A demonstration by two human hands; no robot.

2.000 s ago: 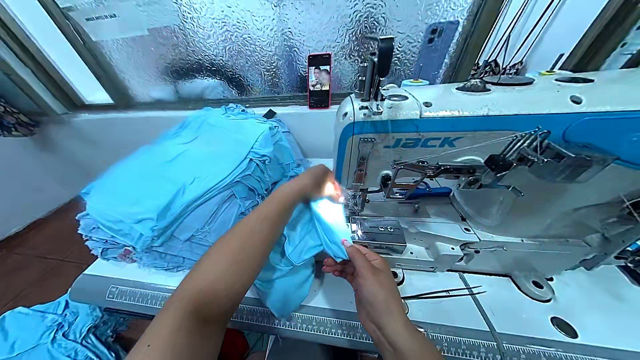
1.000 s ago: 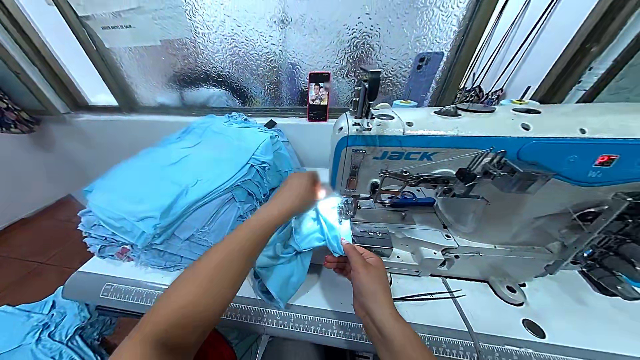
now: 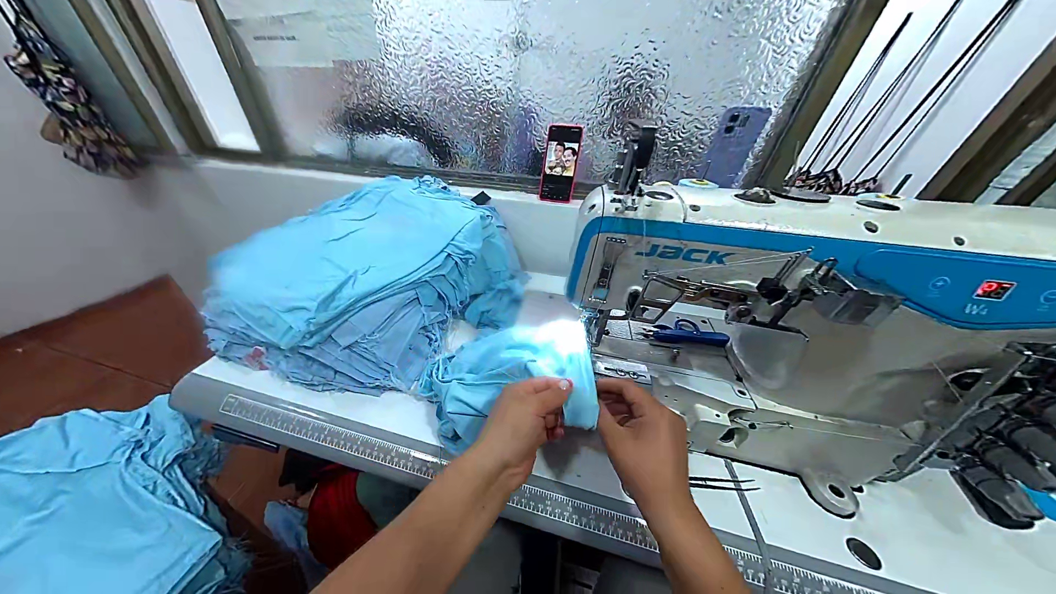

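Note:
A light blue fabric piece (image 3: 495,371) lies bunched at the needle area of a white and blue Jack industrial sewing machine (image 3: 825,247), its hemmed edge under a bright lamp glow. My left hand (image 3: 524,421) pinches the near part of that edge between thumb and fingers. Against the right side of the same edge, my right hand (image 3: 643,441) grips the cloth with thumb and forefinger. The needle and presser foot are partly lost in glare. Blue-handled snips (image 3: 689,332) rest on the machine bed.
Behind and left stands a tall stack of light blue cut fabric (image 3: 355,256). More blue fabric (image 3: 99,503) hangs low at the left. Black tweezers (image 3: 718,483) lie right of my right hand. A measuring tape (image 3: 330,431) runs along the table's front edge. A phone (image 3: 561,163) leans at the window.
My left hand has come from beside the needle down to the near edge of the cloth, next to my right hand. The fabric is now more bunched toward the left.

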